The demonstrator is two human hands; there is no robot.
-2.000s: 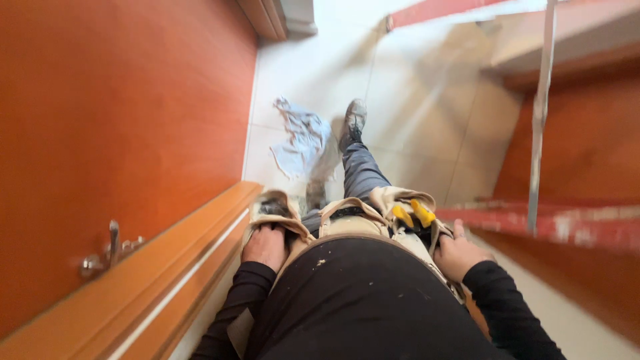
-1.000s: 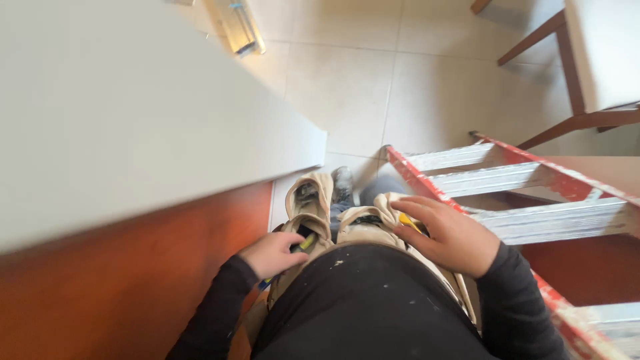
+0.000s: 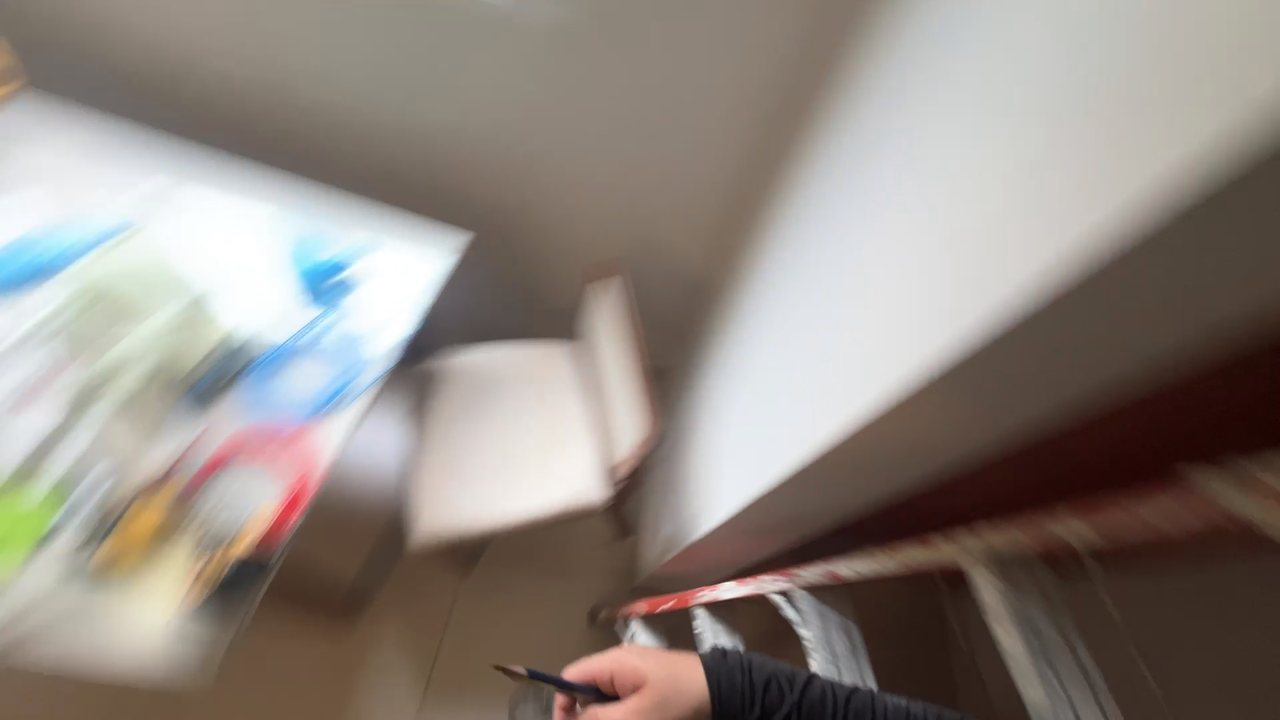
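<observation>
My right hand (image 3: 645, 685) is at the bottom edge, its dark sleeve running off to the lower right. Its fingers are closed on a dark pencil (image 3: 555, 682), whose pale tip points left. Just above and to the right of this hand are the metal steps (image 3: 825, 640) of a red, paint-spattered ladder (image 3: 750, 590). My left hand is out of view. Motion blur hides fine detail.
A white table (image 3: 390, 228) at the left bears blurred blue, red, green and yellow items. Beside it stands a chair with a pale seat (image 3: 515, 435). A large white surface (image 3: 900, 270) slants across the upper right, above the ladder.
The view has swung strongly, bringing the table into sight. A second ago both hands were at the pouches on my waist; now my right hand holds a pencil and my left is out of view.
</observation>
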